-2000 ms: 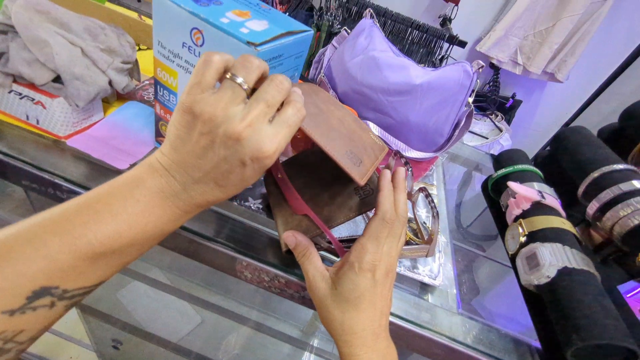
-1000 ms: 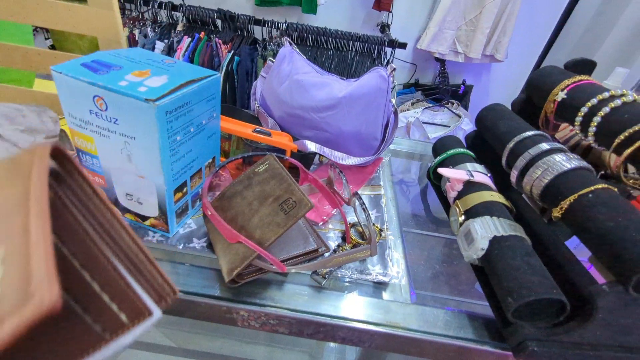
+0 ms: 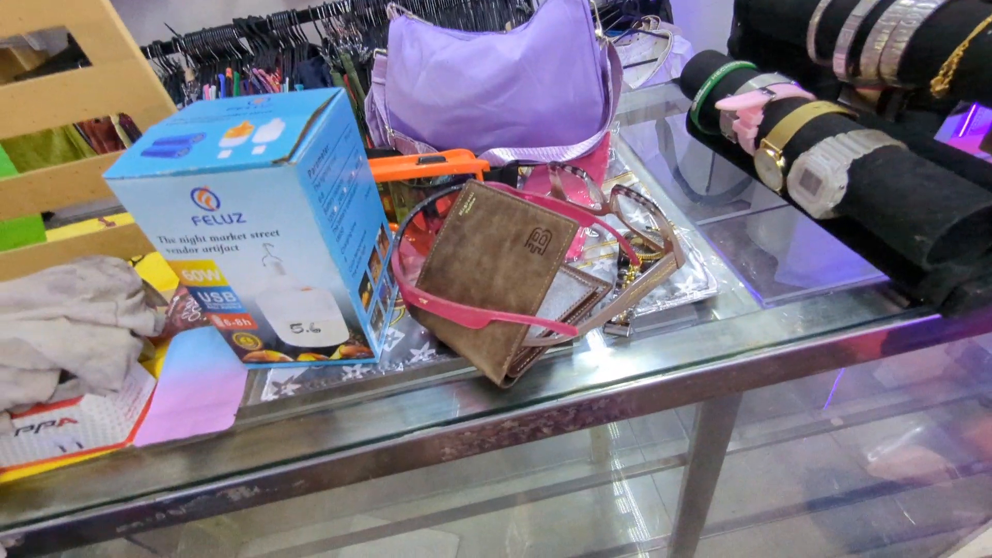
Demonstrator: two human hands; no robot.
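Observation:
Neither of my hands shows in the head view now. A brown leather wallet [image 3: 488, 271] stands tilted on the glass counter, near its front edge. Pink-framed glasses [image 3: 496, 314] loop around it, and brown-framed glasses [image 3: 659, 267] rest just right of it. Behind the wallet's lower right side sits another dark wallet [image 3: 570, 298], partly hidden. A blue light-bulb carton [image 3: 256, 232] stands to the left, and a purple shoulder bag [image 3: 500, 85] is behind them. An orange-framed item [image 3: 430, 164] lies between bag and wallet.
Black display rolls [image 3: 914, 201] with watches and bracelets occupy the right. A grey cloth [image 3: 74, 325] lies on a white box [image 3: 85, 422] at the left. The counter's metal edge [image 3: 504, 422] crosses the front. Clothes hangers [image 3: 271, 46] line a rail behind.
Both hands, seen at the wallets two seconds ago, have left the view. A brown wallet close to the camera at lower left one second ago is out of view too.

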